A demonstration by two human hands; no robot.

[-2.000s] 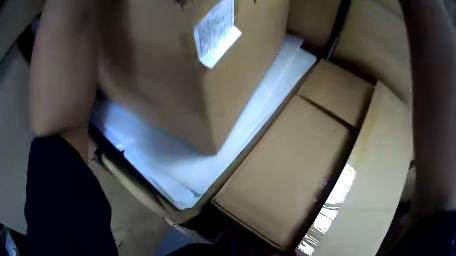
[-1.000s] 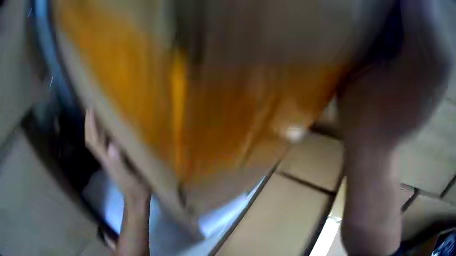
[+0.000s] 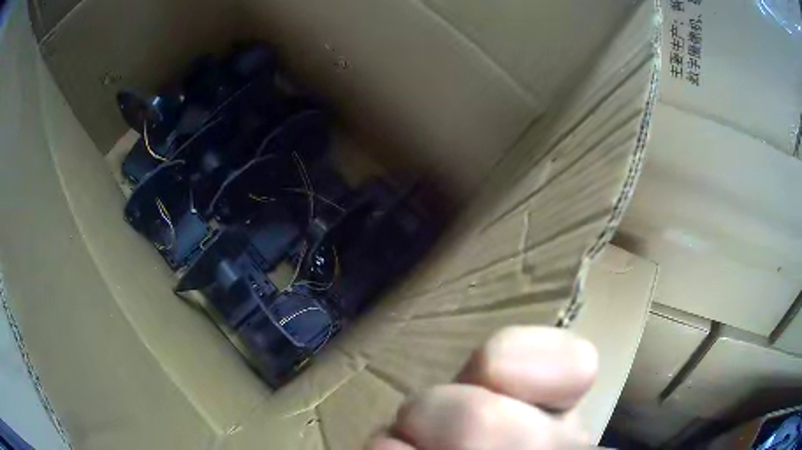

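Note:
An open cardboard carton (image 3: 466,53) fills most of the view, its mouth facing me. Deep inside lie several black assemblies (image 3: 237,272) with round discs and thin yellow-white leads; the right part of the pile is in dark shadow. The creased right wall ends in a raw corrugated edge. My right hand (image 3: 492,395), cut off by the bottom edge and slightly blurred, grips this wall near the bottom centre. My left hand is out of the picture.
Closed brown cartons (image 3: 721,220) stand at the right, one with black printed characters at the top. Shiny clear tape shows in the top right corner. A dark gap and a small blue-black item (image 3: 781,432) are at the bottom right.
The carton has turned from its labelled outside, past a blurred orange-taped side, to its open mouth with the contents showing. My left hand and the white sheets have left the view.

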